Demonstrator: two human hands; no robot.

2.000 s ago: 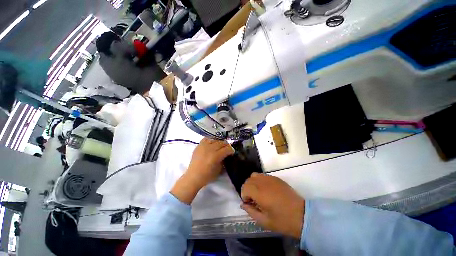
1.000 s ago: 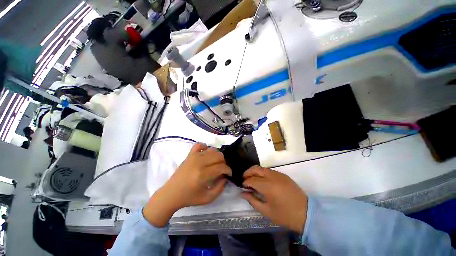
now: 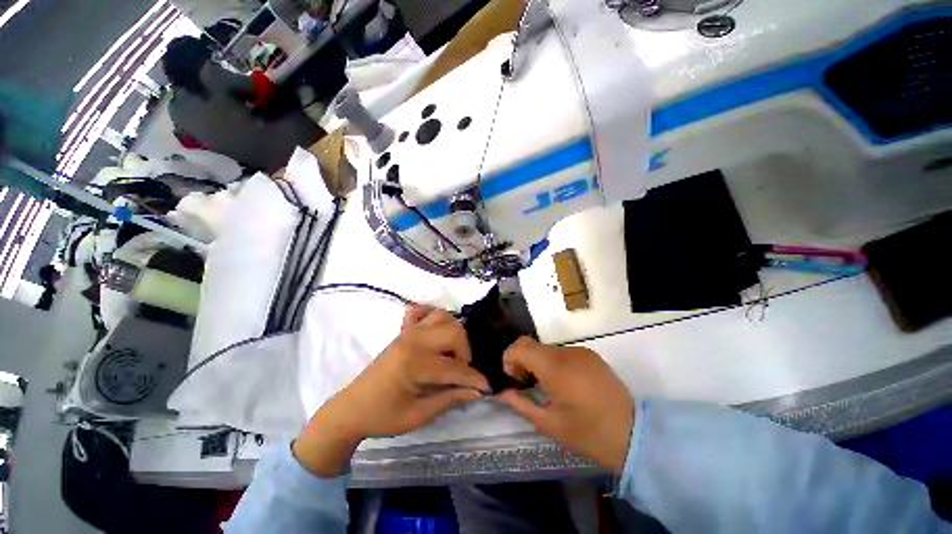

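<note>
A small black fabric piece [image 3: 489, 339] lies in front of the presser foot and needle area [image 3: 499, 263] of the white sewing machine [image 3: 543, 172]. My left hand [image 3: 409, 378] pinches its near left edge. My right hand [image 3: 572, 396] pinches its near right edge, and the fingertips of both hands nearly meet. A white garment panel [image 3: 350, 339] with a thin dark edge lies left of the black piece and partly under my left hand. The fingers hide the fabric's near edge, and the needle tip cannot be made out.
A brass-coloured block [image 3: 571, 278] and a stack of black pieces [image 3: 689, 245] lie right of the needle. Pink and blue sticks [image 3: 814, 259] and a dark slab [image 3: 919, 271] lie farther right. Stacked white panels [image 3: 245, 261] and a grey round-grilled device [image 3: 131, 373] are left. A person [image 3: 224, 110] sits behind.
My left hand has moved from beside the presser foot down to the near edge of the black piece. My right hand stays there, its fingers now closer to the left ones.
</note>
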